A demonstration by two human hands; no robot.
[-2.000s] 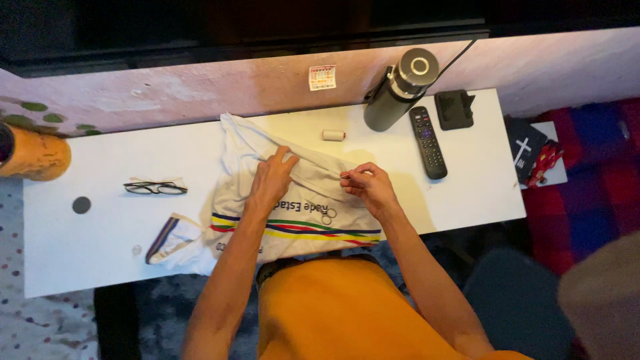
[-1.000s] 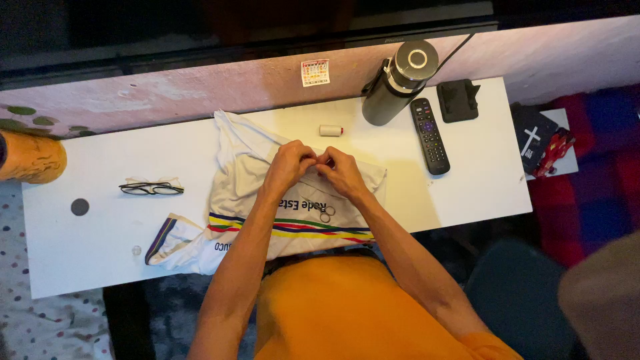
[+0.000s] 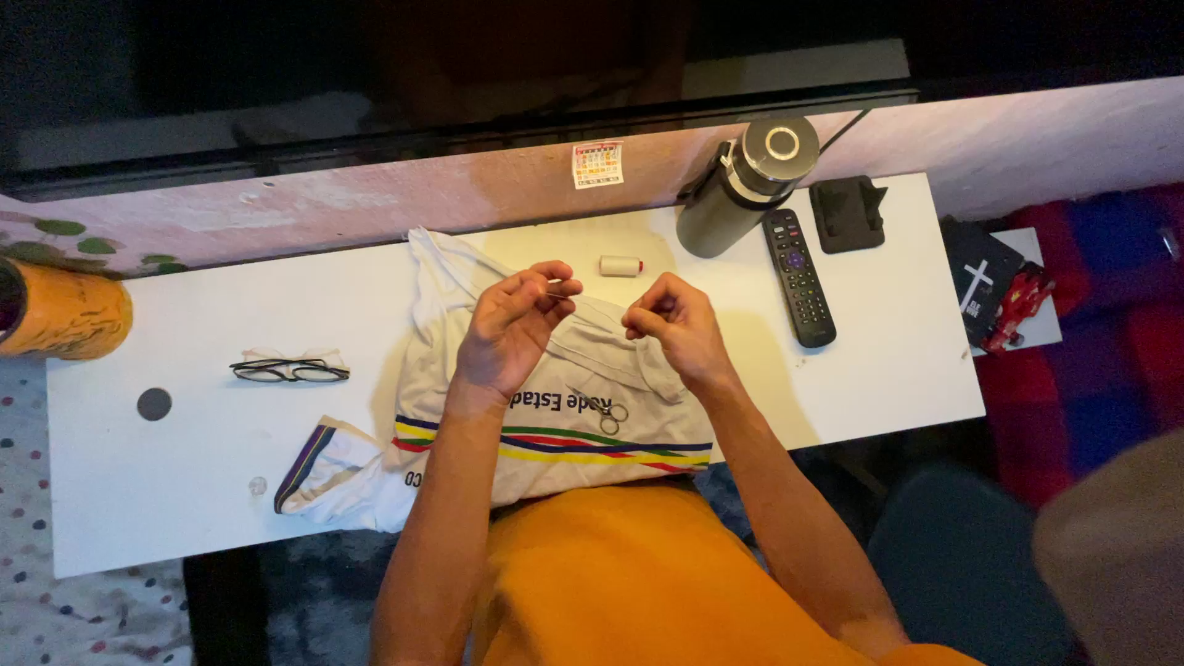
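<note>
A white shirt with colored stripes and dark lettering (image 3: 555, 453) lies spread on the white table. Over its upper part I hold up my left hand (image 3: 520, 319), with a thin, needle-like thing (image 3: 557, 295) between thumb and fingers. My right hand (image 3: 677, 328) is to the right of it, thumb and fingertips pinched together; whether thread is between them is too fine to see. Small scissors (image 3: 610, 418) rest on the shirt below the hands. Just beyond the shirt, a spool of pale thread (image 3: 620, 266) lies on its side.
A dark insulated bottle (image 3: 740, 194), a remote control (image 3: 800, 277) and a black stand (image 3: 847, 215) are at the back right. Eyeglasses (image 3: 291, 367) and a dark disc (image 3: 154, 403) lie to the left, near an orange container (image 3: 79, 310). A television (image 3: 462, 83) overhangs the back.
A second ago my hands met over the shirt; now they are apart, the left palm turned more upward. The shirt, spool and scissors look unmoved.
</note>
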